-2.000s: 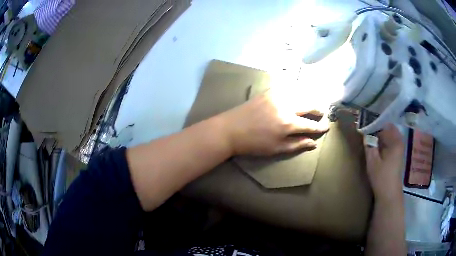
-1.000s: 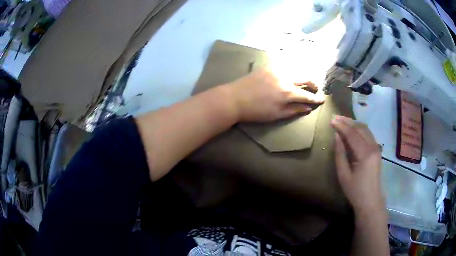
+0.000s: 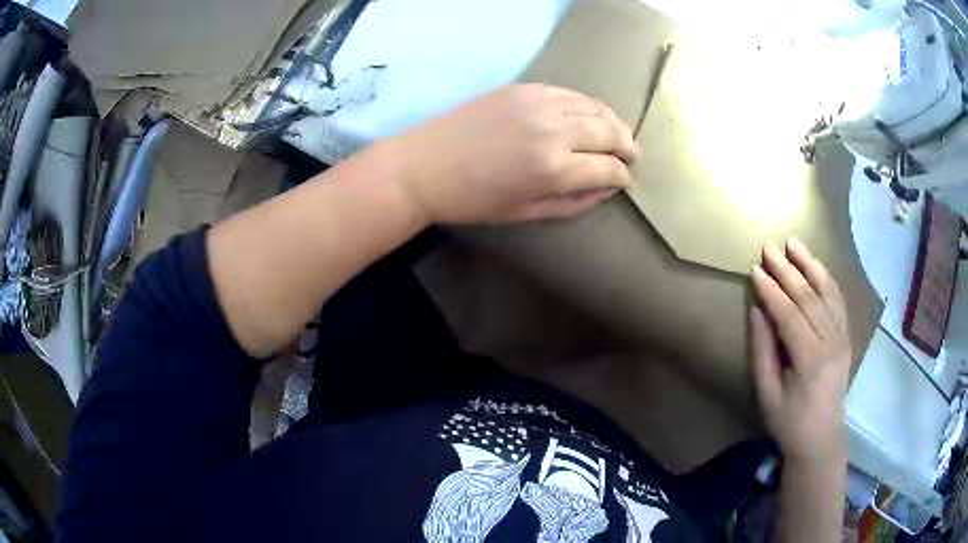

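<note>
A smaller khaki-brown pocket piece (image 3: 701,191) with angled lower corners lies on a large brown garment panel (image 3: 679,308), which hangs over the table's front edge towards my lap. My left hand (image 3: 531,159) has its fingers bunched at the piece's left edge and appears to pinch it; the thumb is mostly hidden. My right hand (image 3: 801,339) rests with spread, slightly bent fingers at the piece's lower right corner. The presser foot (image 3: 815,143) is beside the piece's upper right side, partly lost in lamp glare.
The white sewing machine head (image 3: 902,85) is at the upper right. A red-edged phone or block (image 3: 936,276) lies right of the panel. Stacked brown panels (image 3: 175,37) are at the upper left, with tied bundles (image 3: 53,212) below them. Loose threads lie near the stack.
The view has shifted. My left hand has moved from on top of the pocket piece to its left edge. My right hand has moved onto its lower right corner. More of the piece shows.
</note>
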